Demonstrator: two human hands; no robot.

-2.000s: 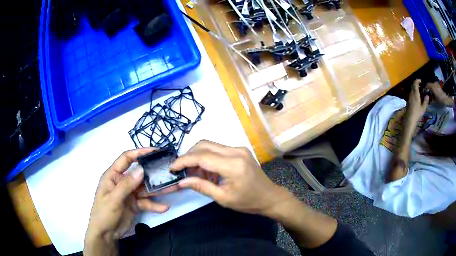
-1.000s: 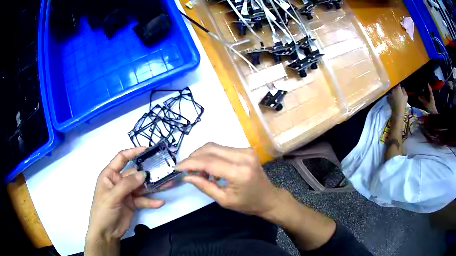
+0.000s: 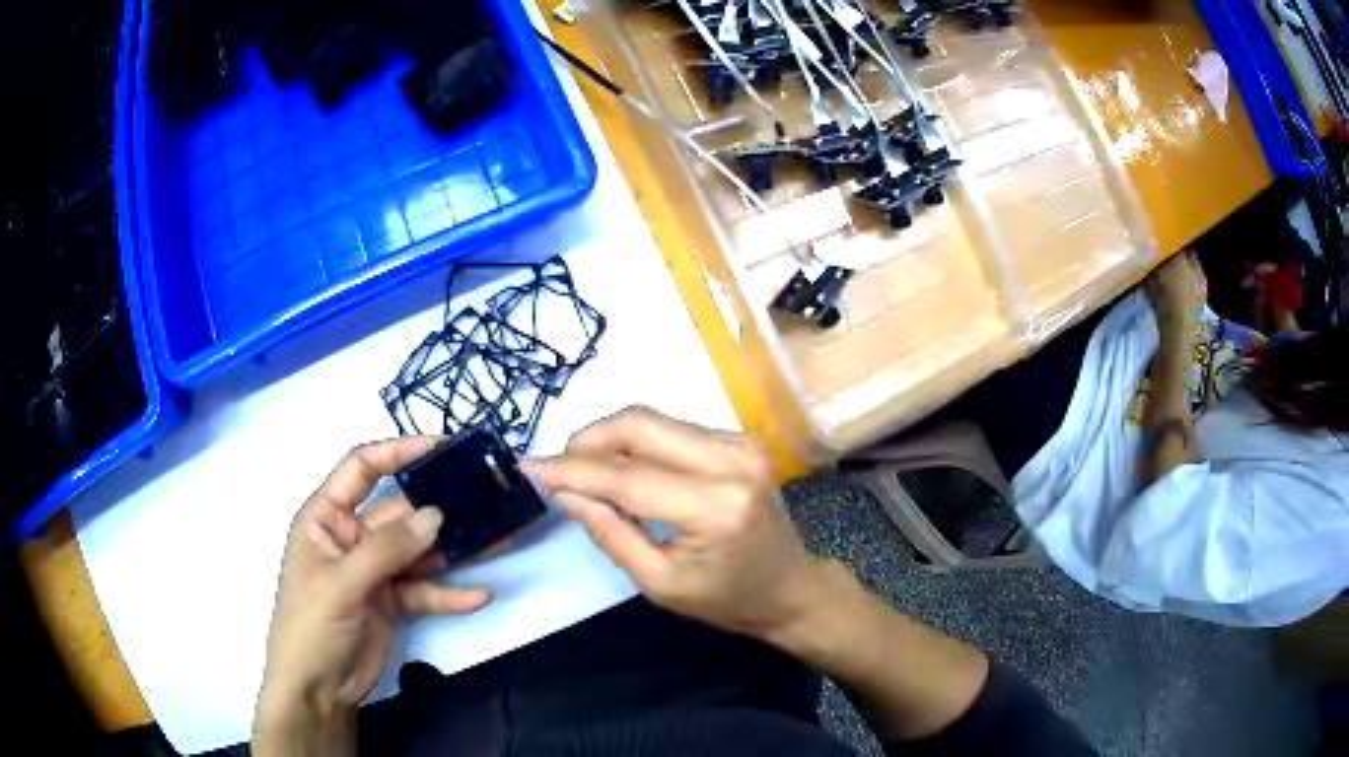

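Observation:
A black square housing is held above the white work sheet. My left hand grips its left edge, thumb on top. My right hand has its thumb and forefinger pinched at the housing's right edge; whether they hold part of a sealing ring cannot be told. The inside of the housing looks dark. A tangled heap of thin black sealing rings lies on the sheet just beyond the housing.
A blue bin with black housings stands beyond the heap; a second blue bin is left of it. Cable assemblies lie on a clear plastic tray at right. A seated person is at far right.
The housing has tilted in my left hand, and its shiny pale inside now looks dark. My right fingers stay at its right edge. The neighbouring person's hands have moved.

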